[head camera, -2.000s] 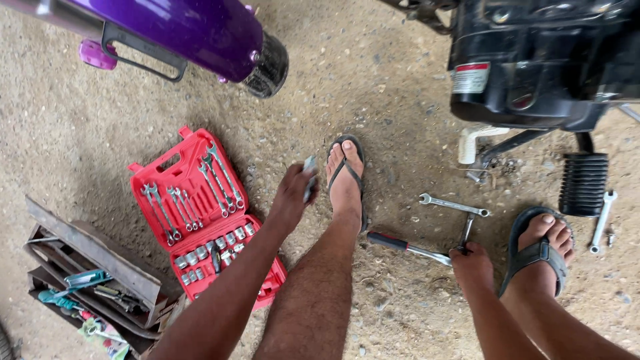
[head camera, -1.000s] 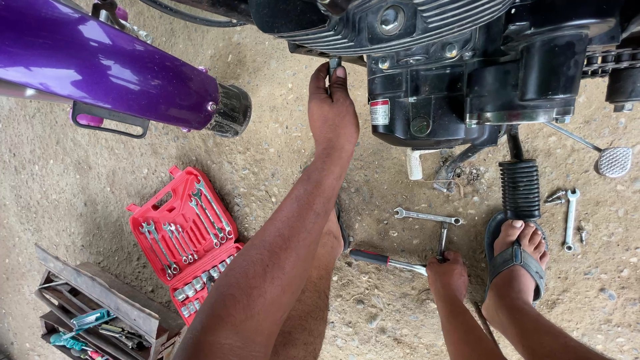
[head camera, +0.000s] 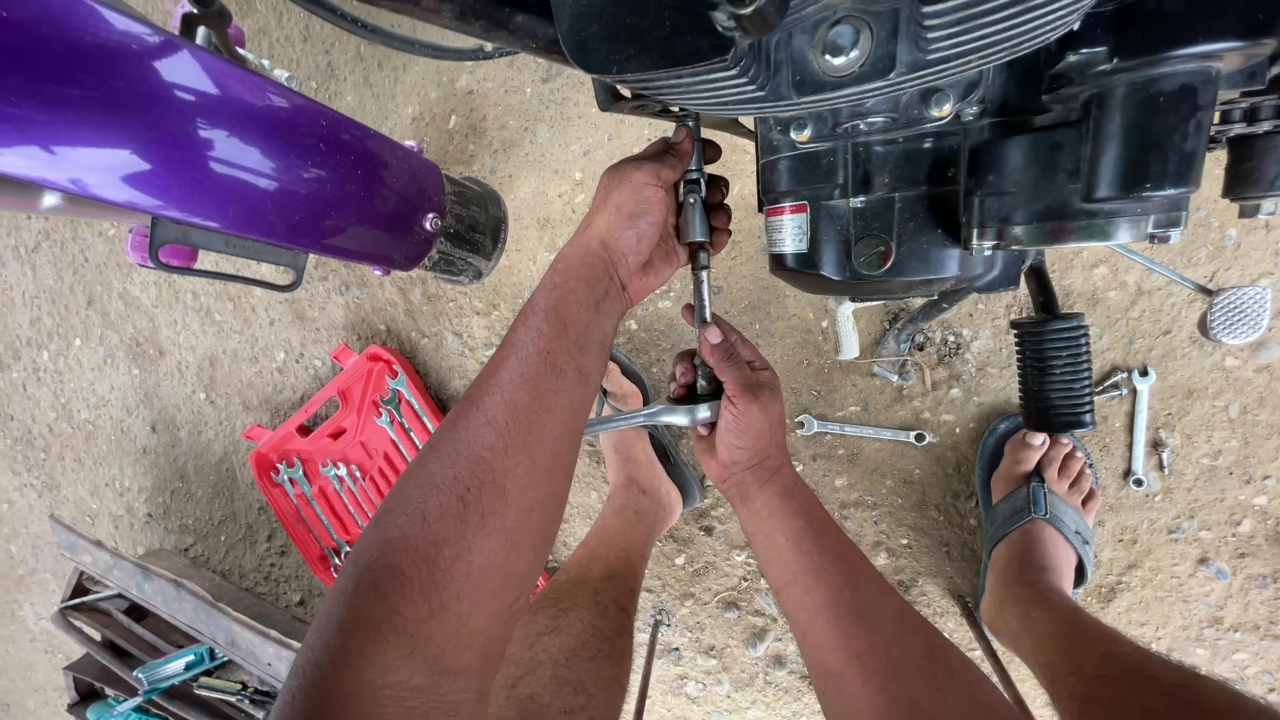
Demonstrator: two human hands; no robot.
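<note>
My left hand (head camera: 655,215) grips a socket with a universal joint (head camera: 692,205), held at the underside of the black motorcycle engine (head camera: 860,180). An extension bar (head camera: 702,290) runs from the joint down to a ratchet wrench (head camera: 655,414). My right hand (head camera: 738,400) is closed around the ratchet head and the bar's lower end. The ratchet's handle points left and passes behind my left forearm. Whether the socket sits on a bolt is hidden at the engine's edge.
A combination wrench (head camera: 862,431) lies right of my right hand, another wrench (head camera: 1139,430) beside the rubber footpeg (head camera: 1053,372). The red socket-set case (head camera: 335,450) and a metal toolbox (head camera: 170,620) are lower left. A purple fender (head camera: 220,150) reaches in from the left.
My right hand has lifted the ratchet from the ground beside the wrench, and it now joins the extension below my left hand. My left hand moved from above the ground to the engine's underside.
</note>
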